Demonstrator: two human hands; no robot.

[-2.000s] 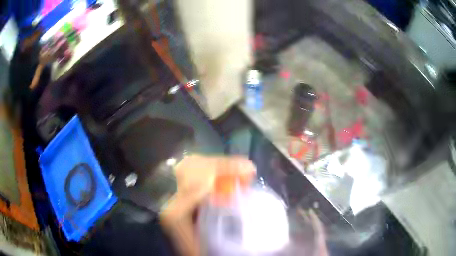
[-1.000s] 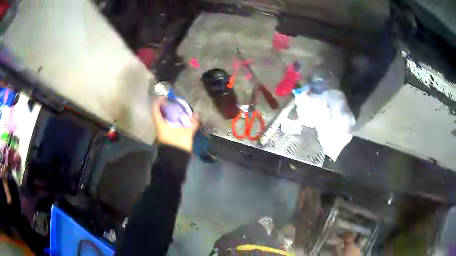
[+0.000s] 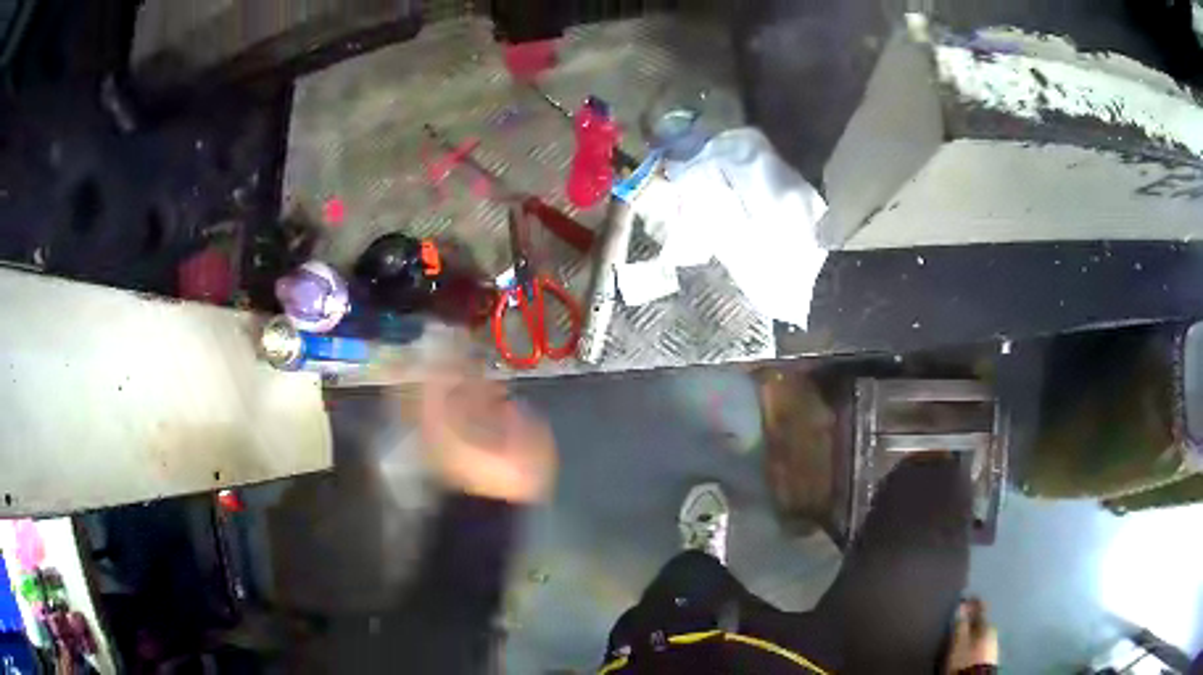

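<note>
My left hand [image 3: 486, 438] is strongly blurred in front of the ledge edge, with nothing visible held in it. A bottle with a purple top [image 3: 313, 297] stands on the metal ledge [image 3: 686, 326], left of and apart from the hand. Beside it are a spray can with a blue label [image 3: 323, 348] and a black bottle with an orange tab [image 3: 396, 268]. Scissors with red-orange loops [image 3: 538, 323] lie right of them. My right hand [image 3: 974, 642] is small and partly hidden beside dark clothing at the lower right; its fingers are unclear.
A white cloth or paper [image 3: 748, 218], a pink bottle-like thing [image 3: 594, 156] and a pale tube [image 3: 606, 284] lie on the ledge. A pale panel [image 3: 145, 396] juts in at left. A stool [image 3: 934, 406] stands below the ledge; a shoe [image 3: 705, 521] is on the floor.
The view has turned and moved right. My left hand has let go of the purple-topped bottle, which now stands on the ledge, and has drawn away from it. My right hand has come into view.
</note>
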